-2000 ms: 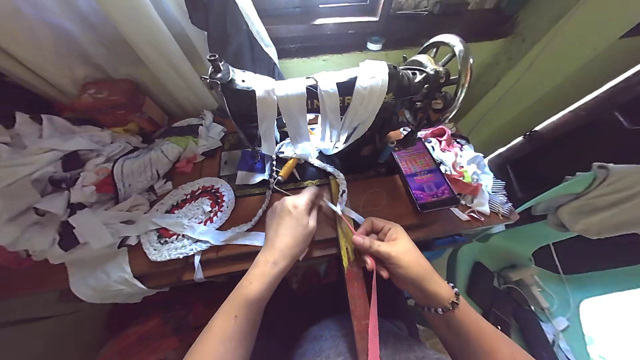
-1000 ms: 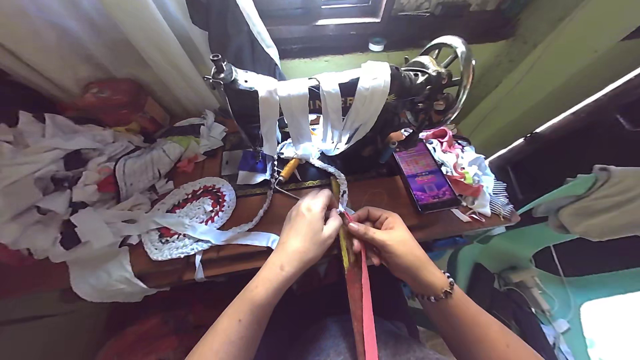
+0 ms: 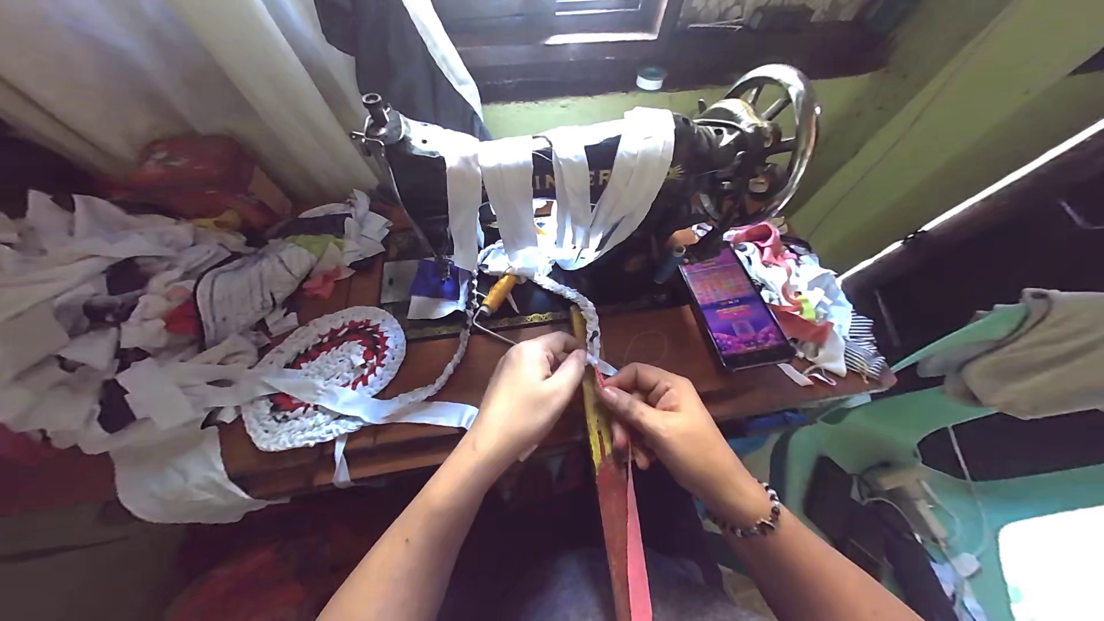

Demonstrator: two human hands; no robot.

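Note:
A braided fabric cord, mostly white, runs from the sewing machine down to my hands. My left hand pinches the cord's lower end between thumb and fingers. Just to its right, my right hand grips a pink fabric strip near the same end; a darker red strip hangs beside it. A yellow strip passes between the hands. White strips drape over the machine's arm. An oval coil mat of white and red braid lies left. A crochet hook or bent metal rod lies near my left hand.
Fabric scraps are heaped on the table's left, and a smaller scrap pile lies right. Near that pile rests a lit phone. The machine's handwheel stands at the back right. The wooden table edge runs beneath my forearms.
Two seconds ago my hands were a little farther apart, with a white strip end showing between them. They have come closer together at the cord's end.

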